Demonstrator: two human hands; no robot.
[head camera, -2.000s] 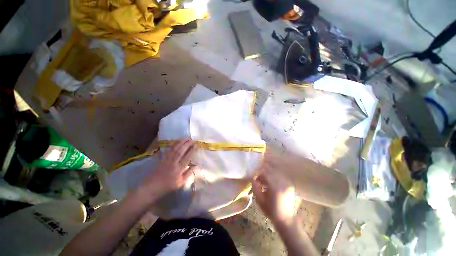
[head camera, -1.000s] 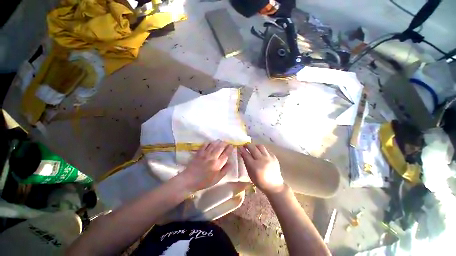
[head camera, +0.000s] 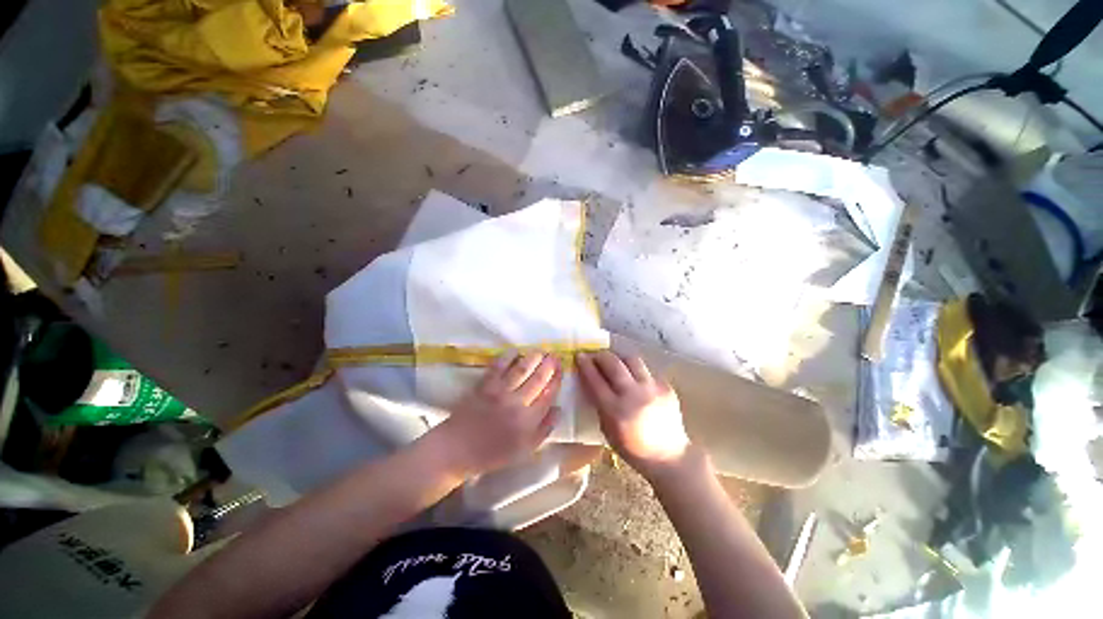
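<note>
The garment piece (head camera: 484, 278) lies white side up over the beige pressing form (head camera: 762, 429), whose rounded right end is bare. The yellow seam allowance (head camera: 423, 354) crosses the white cloth from left to right. My left hand (head camera: 506, 414) lies on the cloth with its fingertips at the yellow strip. My right hand (head camera: 639, 411) is just beside it, its fingertips at the right end of the strip. Whether the fingers pinch the cloth or only press it is hard to tell. The iron (head camera: 702, 109) stands upper right, its dark soleplate facing me.
A crumpled yellow heap (head camera: 230, 61) lies upper left. A grey flat bar (head camera: 554, 55) is at the top. White paper sheets (head camera: 726, 278) lie right of the cloth. A tan strip (head camera: 889, 284) and a clear plastic bag (head camera: 895, 411) are at right. A green container (head camera: 115, 387) is at left.
Both hands have come together at the right part of the yellow strip since two seconds ago; the right hand moved up from the lower edge. Over the last second they have barely moved.
</note>
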